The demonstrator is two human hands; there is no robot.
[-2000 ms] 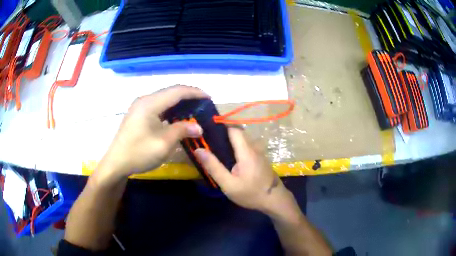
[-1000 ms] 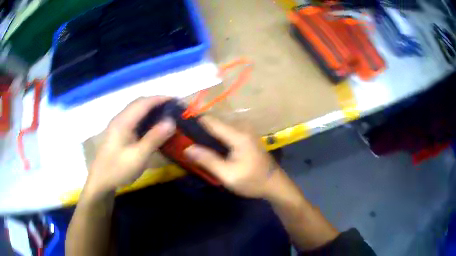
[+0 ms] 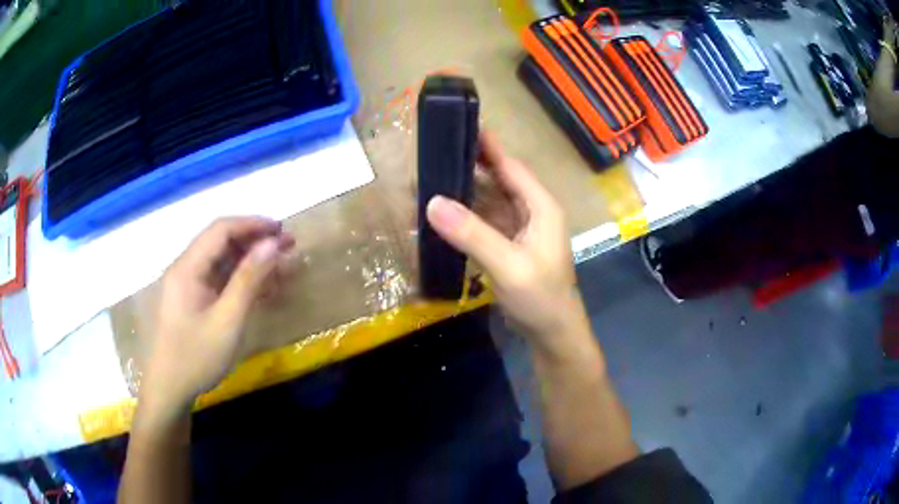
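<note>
My right hand (image 3: 527, 241) holds a black power bank (image 3: 449, 187) upright on its long side view, above the front part of the bench. Its narrow black side faces me, and the thumb lies across it. A little of an orange loop shows behind its far end. The orange cable strips are hidden from this view. My left hand (image 3: 212, 300) is apart from the unit, to its left, with thumb and fingertips close together. I cannot tell if something small is between them.
A blue tray (image 3: 212, 153) of black covers stands at the back left. Finished orange-striped units (image 3: 582, 79) lie at the right, with blue-striped units (image 3: 729, 59) beyond. An open orange housing (image 3: 12, 236) is at the left edge. Part of another person's hand (image 3: 884, 94) shows far right.
The view has swung to the right. My left hand has let go of the power bank and moved left. My right hand has turned it so its narrow side shows.
</note>
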